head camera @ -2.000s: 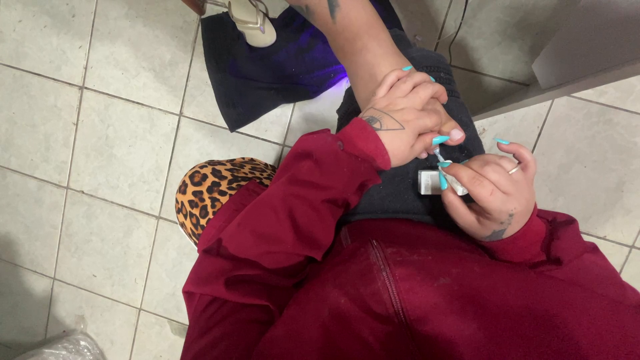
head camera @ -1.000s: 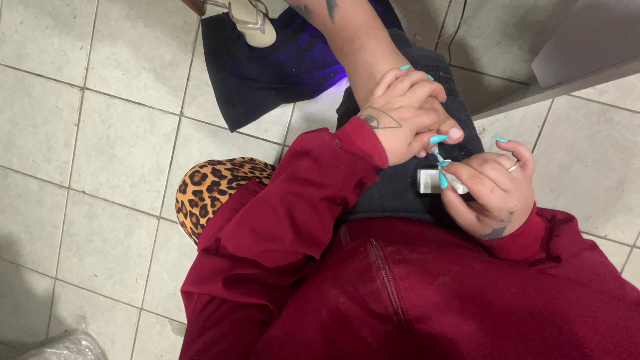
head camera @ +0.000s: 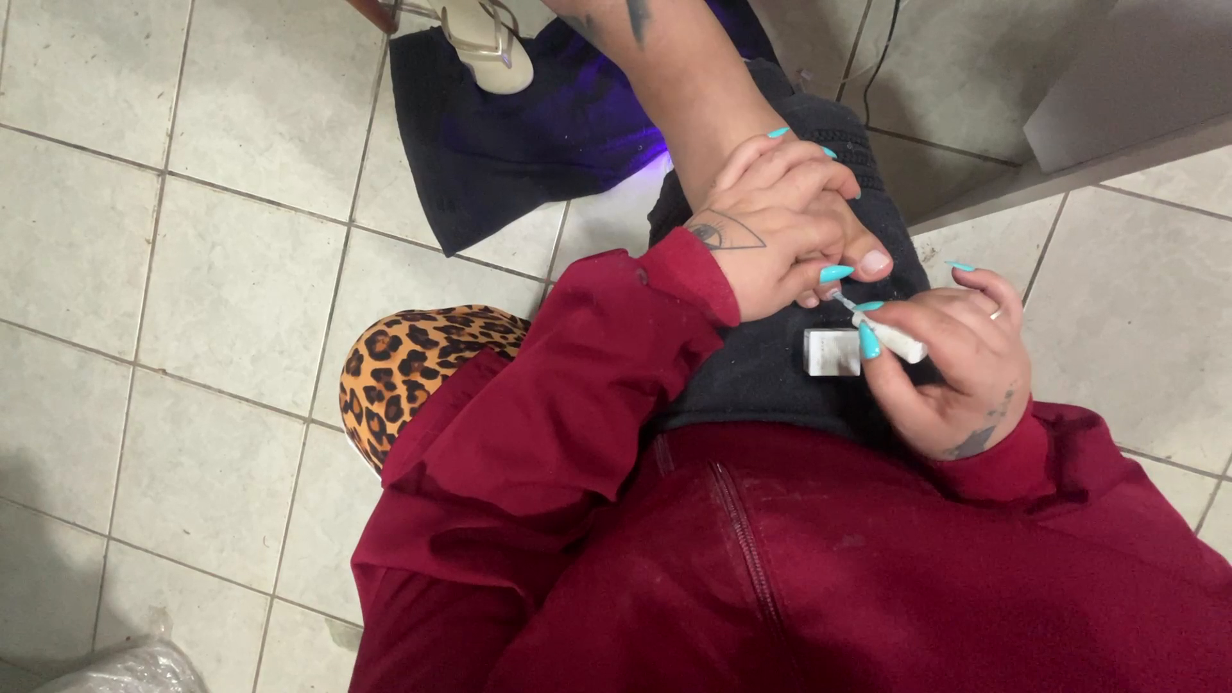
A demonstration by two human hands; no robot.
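Note:
Another person's bare foot (head camera: 865,248) rests on a dark towel (head camera: 707,377) across my lap, its big toe pointing right. Laid over the top of that foot, my left hand (head camera: 784,226) grips it, the thumb beside the smaller toes. Between its thumb and fingers my right hand (head camera: 948,361) holds the white cap of a nail polish brush (head camera: 895,337). The brush tip is at a toe next to the big toe; whether it touches the nail cannot be told. A square polish bottle (head camera: 832,352) with a pale label lies or stands on the towel, just left of my right fingertips.
A beige flip-flop (head camera: 491,53) is on a dark cloth (head camera: 452,125) lit by violet light. A grey furniture panel (head camera: 1116,144) juts in at upper right, near a thin cable (head camera: 874,82). Left of my arm is a leopard-print cushioned surface (head camera: 414,371); clear plastic wrap (head camera: 135,671) lies at bottom left.

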